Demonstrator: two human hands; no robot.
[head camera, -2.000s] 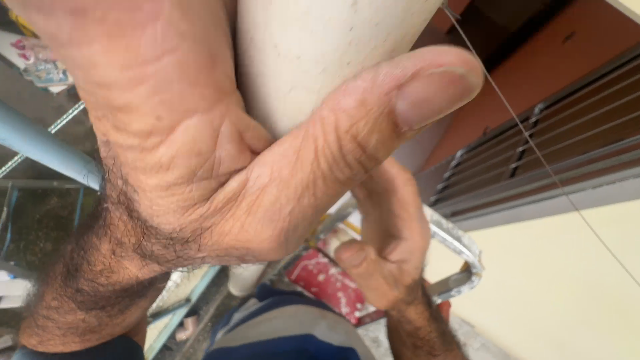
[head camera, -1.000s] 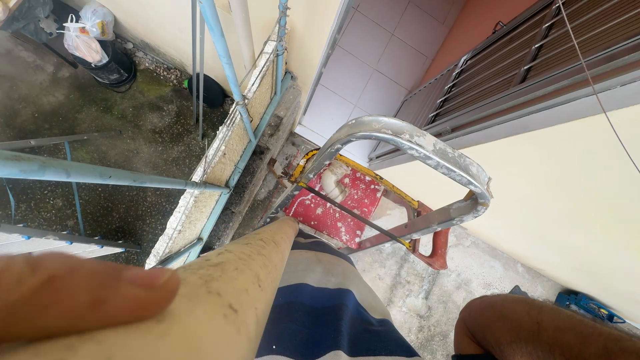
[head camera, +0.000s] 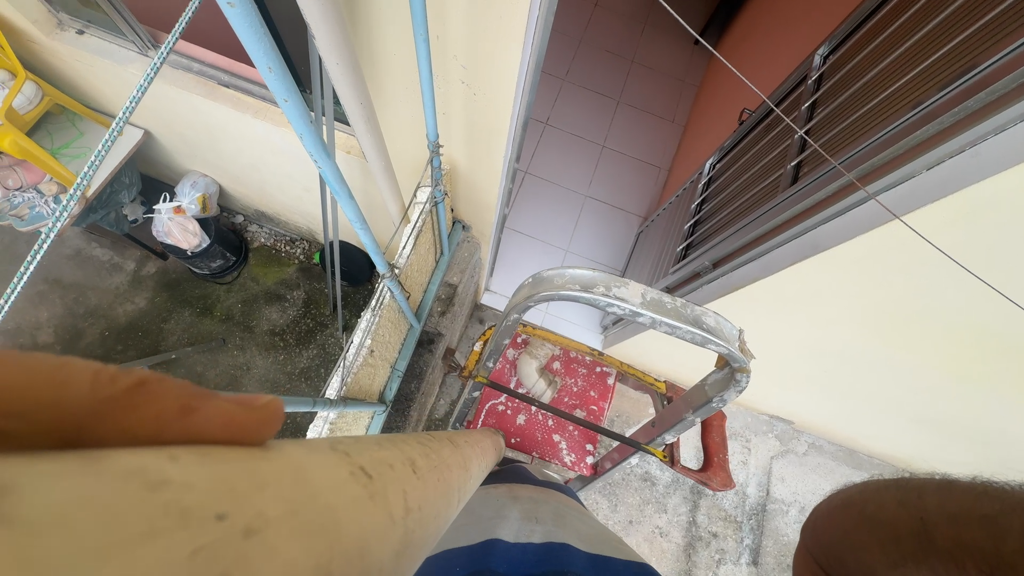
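Note:
An off-white plastic pipe (head camera: 264, 496) crosses the lower left, very near the camera, its far end over a red step. My left hand (head camera: 136, 404) shows only as a blurred finger along the pipe's upper side; the rest of its hold is hidden. My right hand is out of view. A hacksaw (head camera: 572, 416) with a yellow frame and red handle lies across the ladder's metal top rail area. On the paint-spattered red step (head camera: 500, 416) rests an off-white pipe elbow (head camera: 536, 370). The curved metal rail (head camera: 632, 296) rises around it.
Light-blue metal poles (head camera: 308, 136) and a low rough wall (head camera: 360, 376) stand left of the ladder. A patterned rope (head camera: 100, 156) and a thin wire (head camera: 848, 176) cross the view. A barred window (head camera: 768, 160) is at right. Part of a bare limb (head camera: 912, 528) shows at lower right.
Two seconds ago both hands were in view near the upright-looking pipe; my right hand has since left the view. The pipe now slants from the lower left. The view has shifted widely.

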